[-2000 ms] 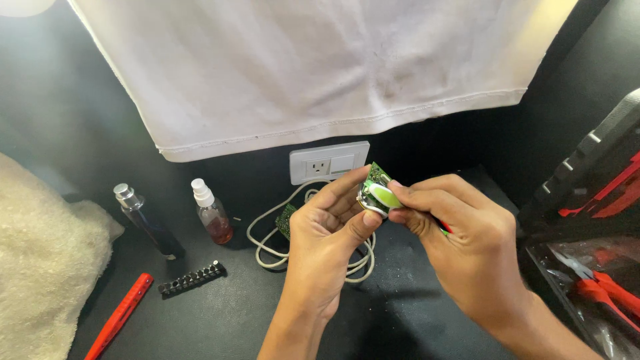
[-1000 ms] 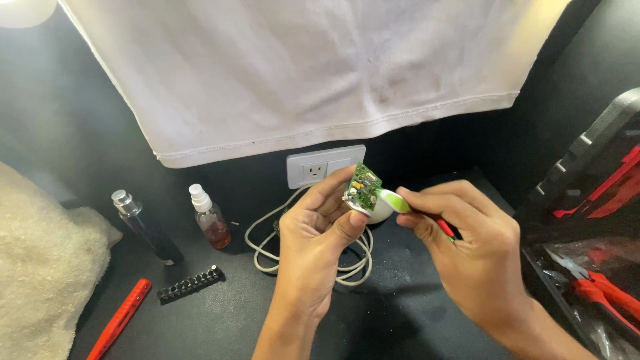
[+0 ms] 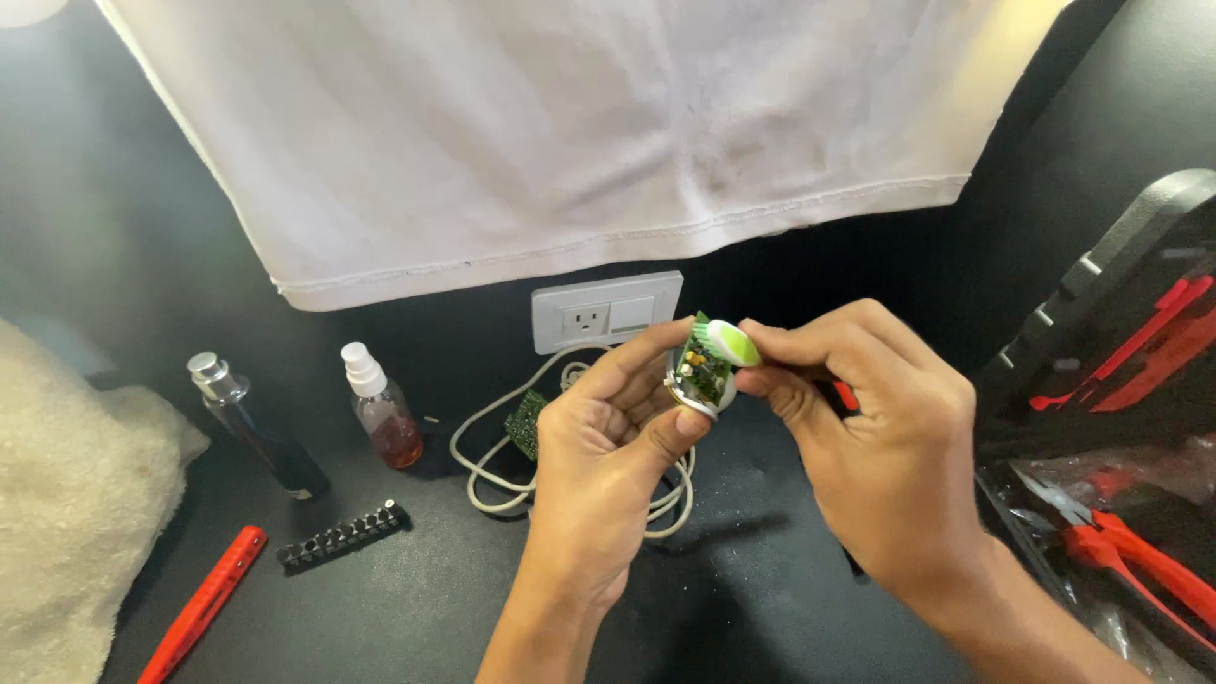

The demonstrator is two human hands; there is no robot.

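My left hand point(image 3: 608, 427) holds a small green circuit board point(image 3: 701, 370) by its edges, tilted up, with its components facing my right hand. A round white part shows at the board's lower end. Between thumb and fingers, my right hand point(image 3: 864, 408) grips a brush with a green and white head point(image 3: 730, 343), its green bristles against the upper part of the board. Most of the brush's handle is hidden by my right hand; a bit of red shows beside the fingers. Behind my left hand lies another green circuit board point(image 3: 524, 425) by a coiled pale cable point(image 3: 484, 475).
At left are a spray bottle with reddish liquid point(image 3: 385, 408), a dark bottle with a silver top point(image 3: 256, 427), a black bit holder point(image 3: 342, 537), a red tool handle point(image 3: 204, 608) and a fluffy cloth point(image 3: 76, 503). A tool case with red-handled pliers point(image 3: 1121, 546) stands right, a wall outlet point(image 3: 608, 312) behind.
The brush head has moved from the board's lower right side to its upper part since a second ago. My left hand has turned the board a little.
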